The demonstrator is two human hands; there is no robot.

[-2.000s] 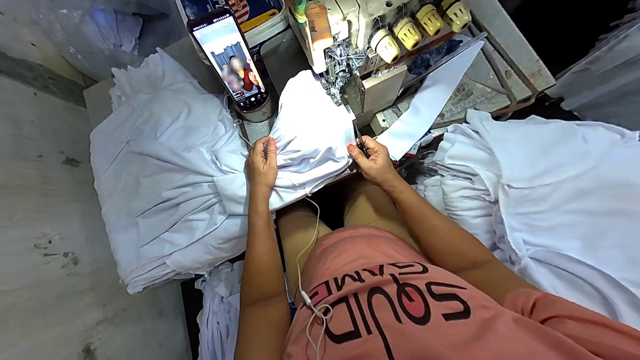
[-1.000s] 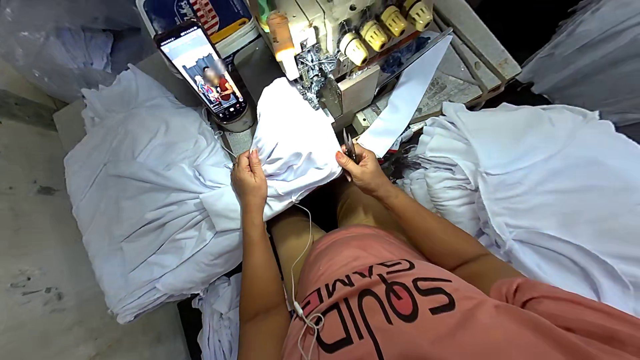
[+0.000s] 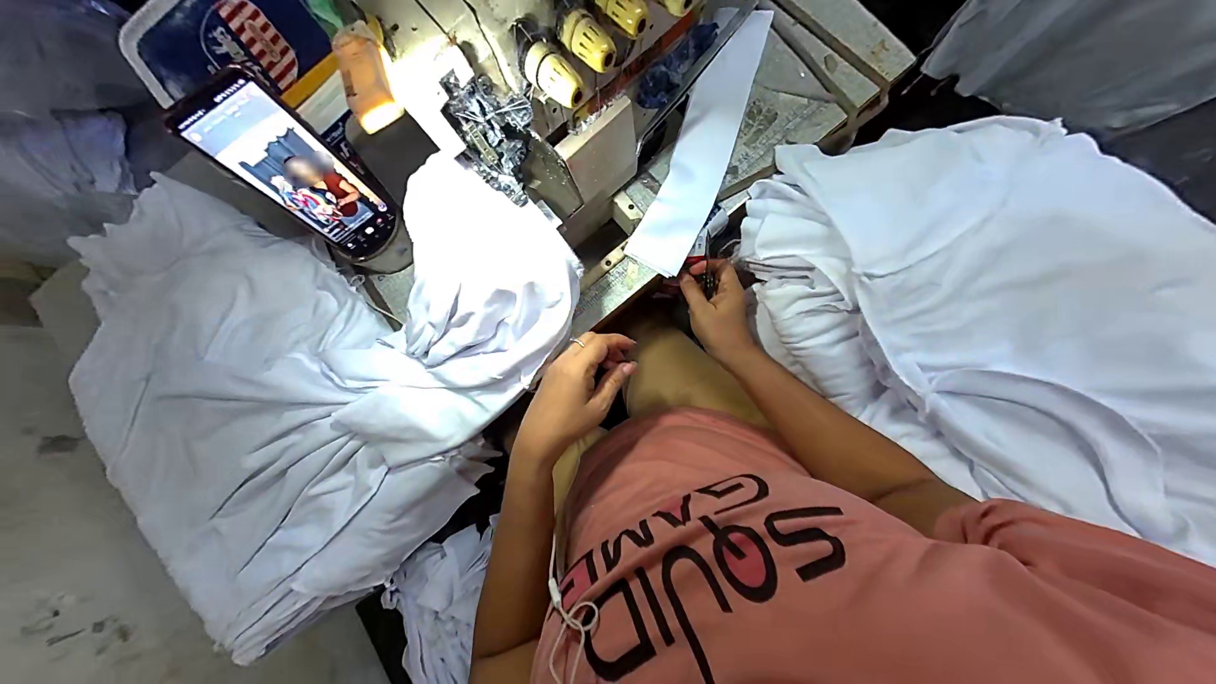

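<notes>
My left hand (image 3: 581, 385) is off the cloth, its fingers loosely apart with nothing in them, over my lap. White fabric (image 3: 484, 285) lies bunched just left of it, running up to the presser area of an industrial sewing machine (image 3: 489, 128). My right hand (image 3: 714, 302) grips a small dark metal tool, seemingly thread snips (image 3: 709, 279), close below the lower end of a white fabric strip (image 3: 708, 142). That strip lies across the machine table. The tool is partly hidden by my fingers.
Heaped white fabric (image 3: 256, 399) covers the left side; another white pile (image 3: 1026, 313) lies at the right. A smartphone (image 3: 285, 171) leans near a plastic tub (image 3: 152, 47). Yellow tension knobs (image 3: 587, 40) line the machine. White earphone cord (image 3: 570, 617) hangs over my shirt.
My left hand has let go of the bunched white fabric and moved right, over my lap. My right hand, with the dark tool, has moved right, away from that fabric toward the strip's end.
</notes>
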